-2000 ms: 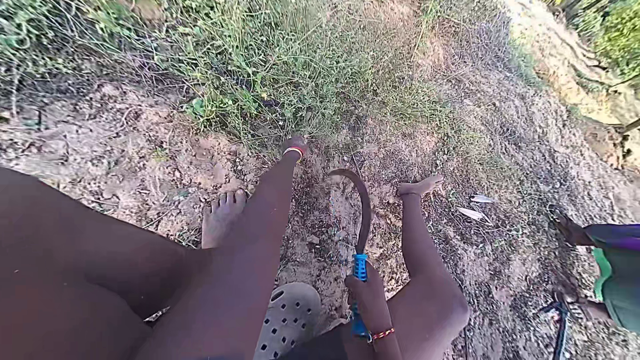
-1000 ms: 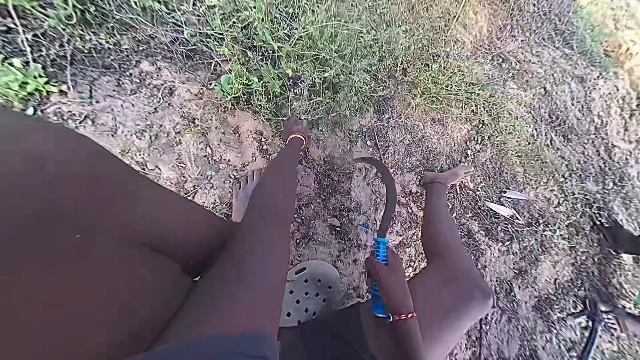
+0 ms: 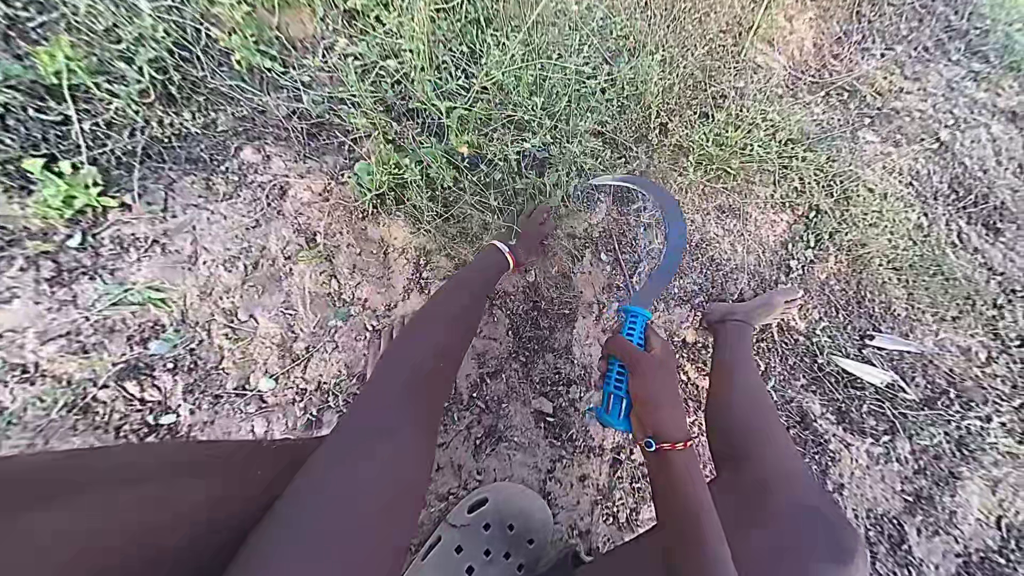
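Note:
In my right hand (image 3: pixel 652 380) is a sickle (image 3: pixel 668 240), gripped by its blue ribbed plastic handle. Its curved metal blade points away from me, and the tip bends left toward the edge of the green weeds (image 3: pixel 512 96). My left hand (image 3: pixel 532 234), with a band at the wrist, reaches down to the base of the weeds, left of the blade tip. Its fingers are partly lost among the stems, so whether they hold any cannot be told.
A grey perforated clog (image 3: pixel 492 532) is at the bottom centre. My bare right foot (image 3: pixel 756 308) rests on the soil to the right, near pale dry leaves (image 3: pixel 872 372). A leafy plant (image 3: pixel 68 188) grows at the left.
The sickle has moved forward, and its blade is now nearer my left hand and the weeds. The other person's parts, at the right edge before, are out of view.

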